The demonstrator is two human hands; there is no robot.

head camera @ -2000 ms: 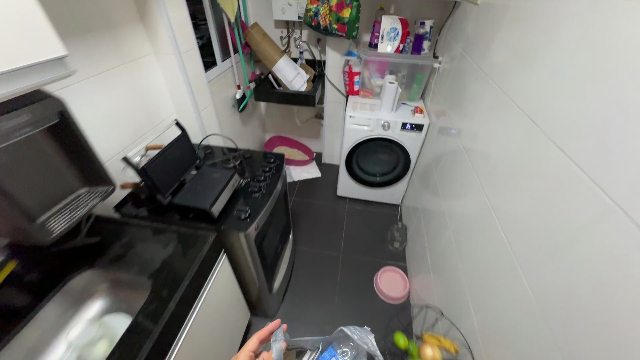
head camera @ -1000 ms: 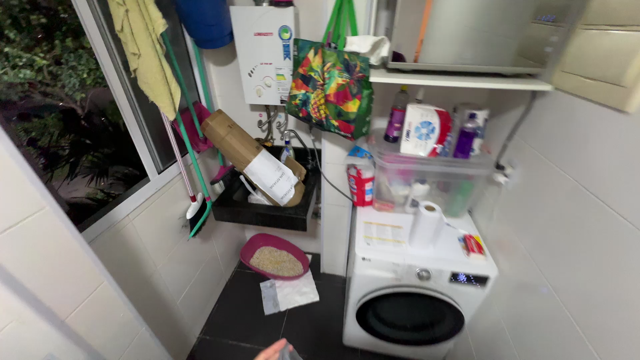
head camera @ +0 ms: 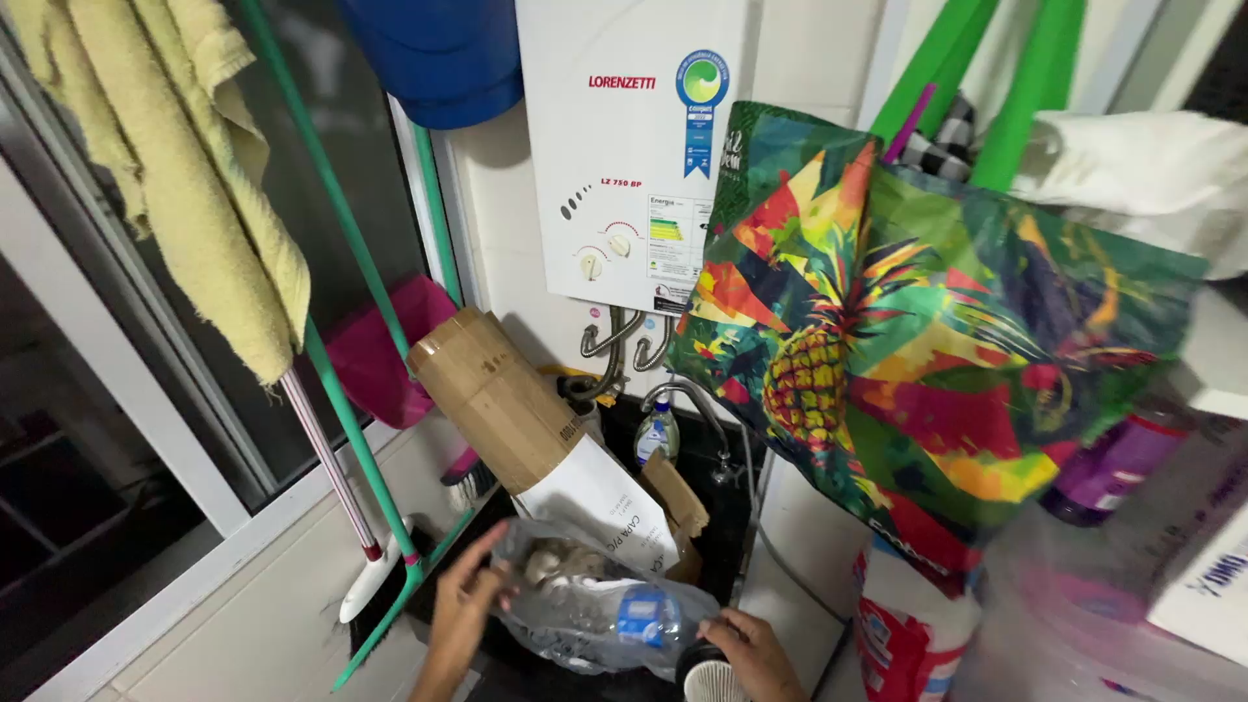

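Observation:
My left hand [head camera: 470, 603] grips the left edge of a clear plastic bag [head camera: 561, 634] at the bottom centre. Through the film show a plastic bottle with a blue label [head camera: 647, 616] and some brownish and white contents. My right hand [head camera: 751, 651] holds the bag's right edge, beside a round, pleated filter-like part with a dark rim [head camera: 712, 677]. Just beyond the bag, a folded brown cardboard piece [head camera: 497, 400] and a white printed box [head camera: 606, 507] lean in the black sink [head camera: 723, 517].
A patterned shopping bag [head camera: 926, 361] hangs at the right, near a white water heater [head camera: 624, 146]. Green-handled cleaning tools [head camera: 336, 419], a yellow cloth [head camera: 185, 166] and a pink dustpan [head camera: 390, 351] are at the left. A tap [head camera: 690, 395] and a soap bottle [head camera: 657, 434] stand behind the sink.
The view has moved forward past the stove to the sink corner. Both hands and the plastic bag now show fully, where one second ago only fingertips showed at the bottom edge.

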